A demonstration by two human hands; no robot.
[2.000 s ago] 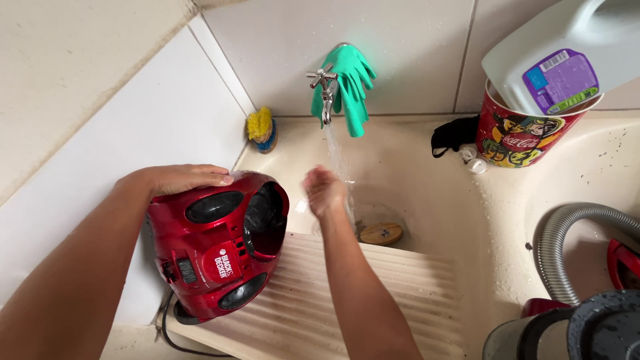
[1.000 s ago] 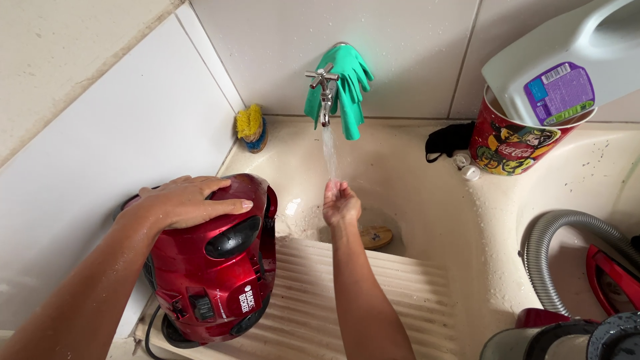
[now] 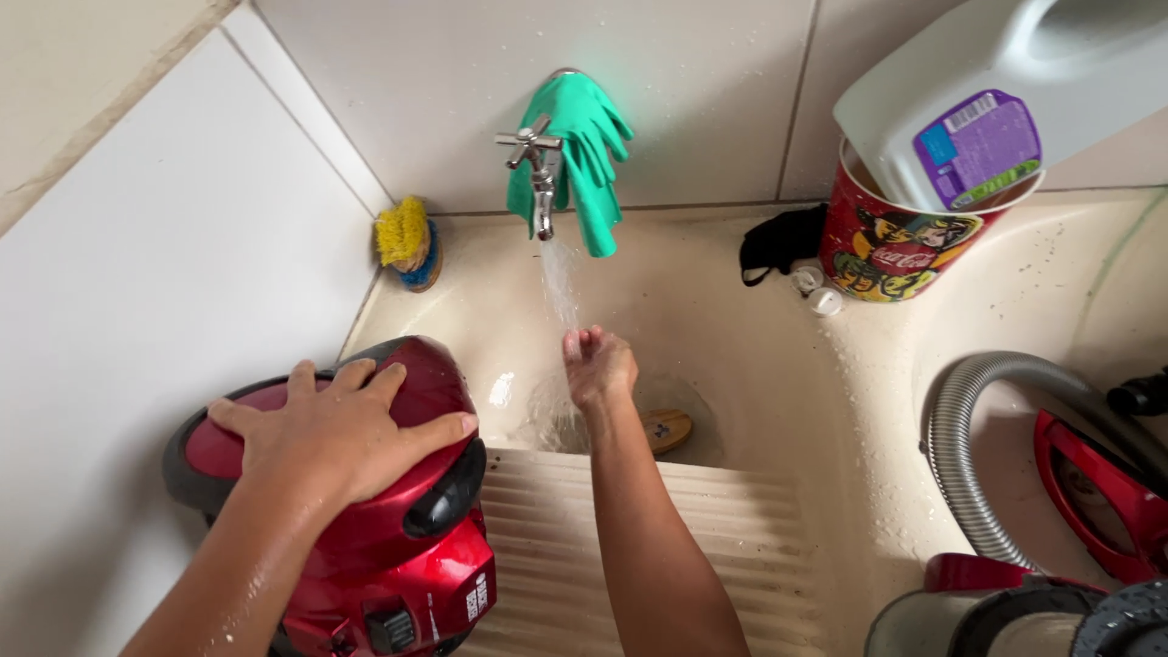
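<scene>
My left hand (image 3: 338, 429) lies spread on top of a red Black & Decker vacuum cleaner body (image 3: 411, 575), which stands at the left on the ribbed washboard (image 3: 639, 547) of the laundry sink. Under the stream from the metal tap (image 3: 540, 182), my right hand (image 3: 599, 368) is turned palm up with its fingers curled; no object shows in it. Green rubber gloves (image 3: 593, 137) hang behind the tap. Beyond my right wrist, an oval wooden-backed brush (image 3: 666, 429) lies in the basin, partly hidden.
Yellow and blue brushes (image 3: 408, 242) stand in the left corner. At the right are a red Coca-Cola bucket (image 3: 903, 242) holding a large plastic jug (image 3: 976, 119), a black cloth item (image 3: 783, 245), white caps (image 3: 825, 302), a grey corrugated hose (image 3: 958, 447) and red-and-black vacuum parts (image 3: 1104, 502).
The vacuum body has turned, so its round opening seen earlier no longer shows. My left hand has gone from its upper edge to lying spread across its top. My right hand has turned palm up.
</scene>
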